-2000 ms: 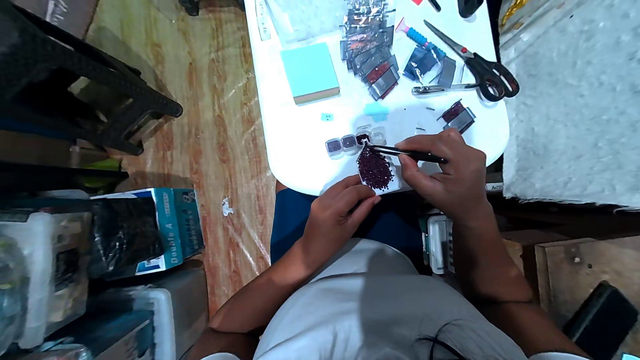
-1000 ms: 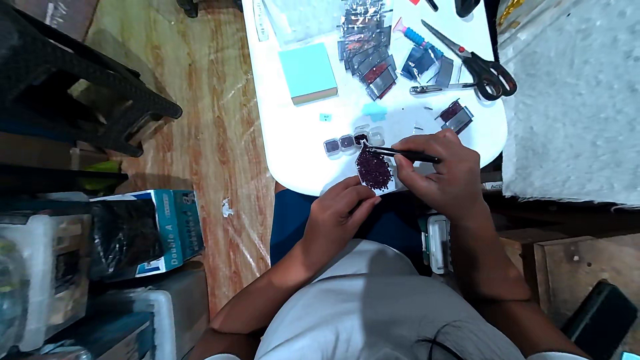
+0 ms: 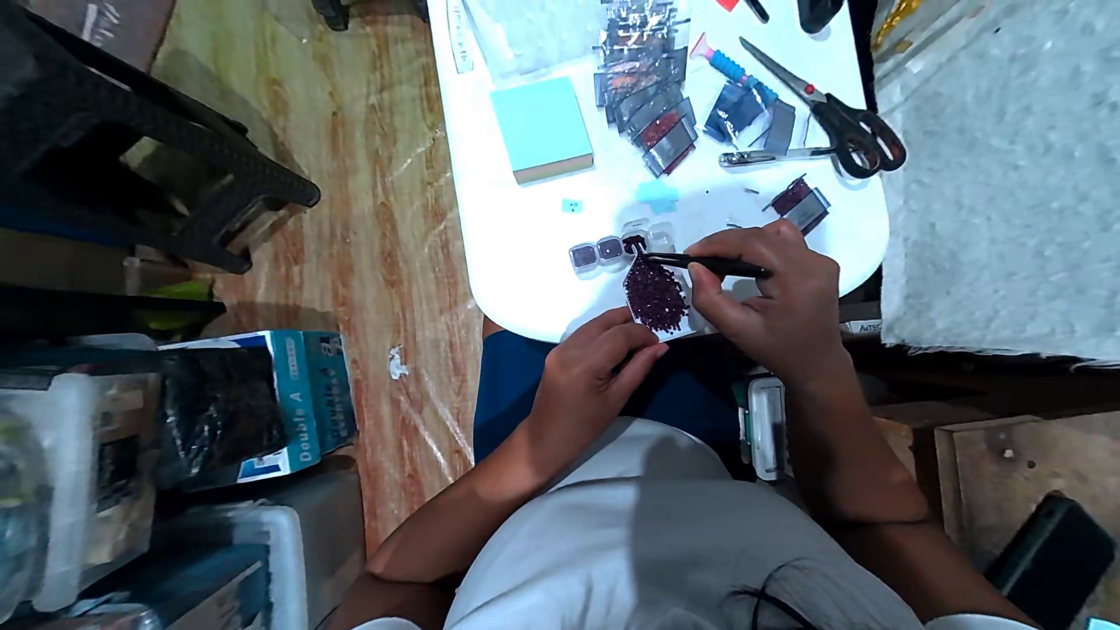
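Note:
My left hand (image 3: 604, 363) pinches the near edge of a small white tray (image 3: 667, 335) at the table's front edge. Dark purple beads (image 3: 656, 293) lie heaped on it. My right hand (image 3: 779, 302) is shut on black tweezers (image 3: 722, 265), whose tips are at the far, narrow end of the heap. Just beyond, a row of small clear plastic boxes (image 3: 584, 256) stands on the table; one by the tweezer tips holds dark beads (image 3: 634, 243), and others to its left hold dark contents too small to tell.
On the white table (image 3: 516, 289) lie a turquoise sticky-note block (image 3: 542, 127), small plastic bags (image 3: 665, 131) of beads, black-handled scissors (image 3: 853, 131), a metal nail clipper or similar tool (image 3: 744, 158) and another bead bag (image 3: 801, 206). A black stool (image 3: 175, 149) stands left.
The right hand with the tweezers has shifted slightly; the tips stay near the far end of the bead heap. The left hand keeps its hold on the tray.

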